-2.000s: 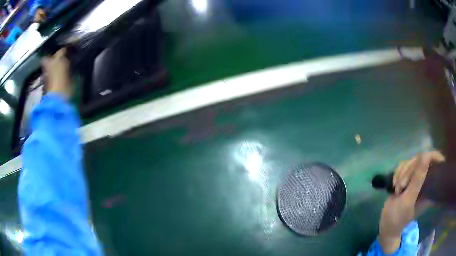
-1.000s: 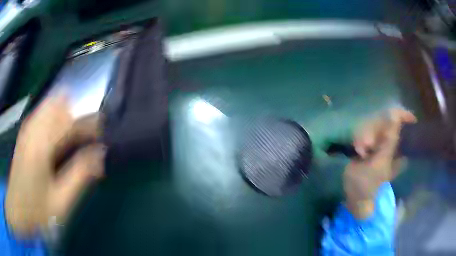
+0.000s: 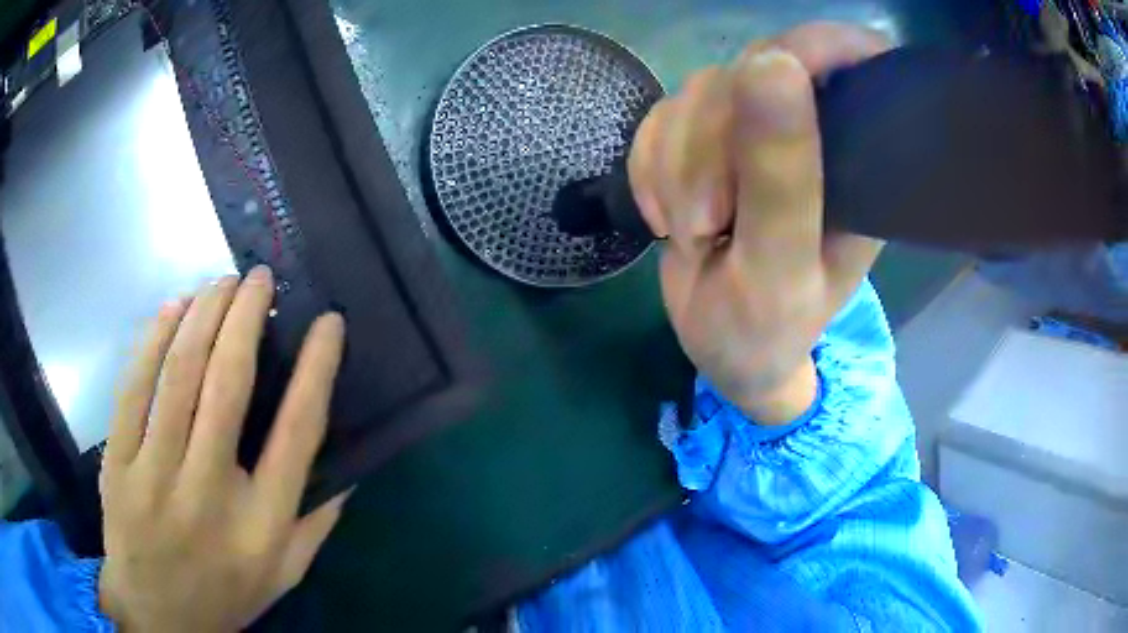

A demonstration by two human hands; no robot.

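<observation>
A device housing with a large silver plate (image 3: pixel 111 210) lies in a black fixture tray (image 3: pixel 371 260) at the left. My left hand (image 3: pixel 210 458) rests flat on the lower part of the housing, fingers slightly spread, holding nothing. My right hand (image 3: pixel 755 210) is closed around a thick black electric screwdriver (image 3: pixel 965 148). Its dark nose (image 3: pixel 588 208) points left over the round screw dish (image 3: pixel 526 136), a grey disc with many small holes. Whether the tip touches the dish cannot be told.
The green bench (image 3: pixel 544 420) runs under the tray and dish; its near edge shows at the bottom. A white box (image 3: pixel 1039 420) stands at lower right, beyond my right sleeve. Yellow and white labels show at the housing's upper end.
The view has swung so the trayed unit lies nearer. My left hand now rests flat on the housing. My right hand has brought the screwdriver from the right to over the dish.
</observation>
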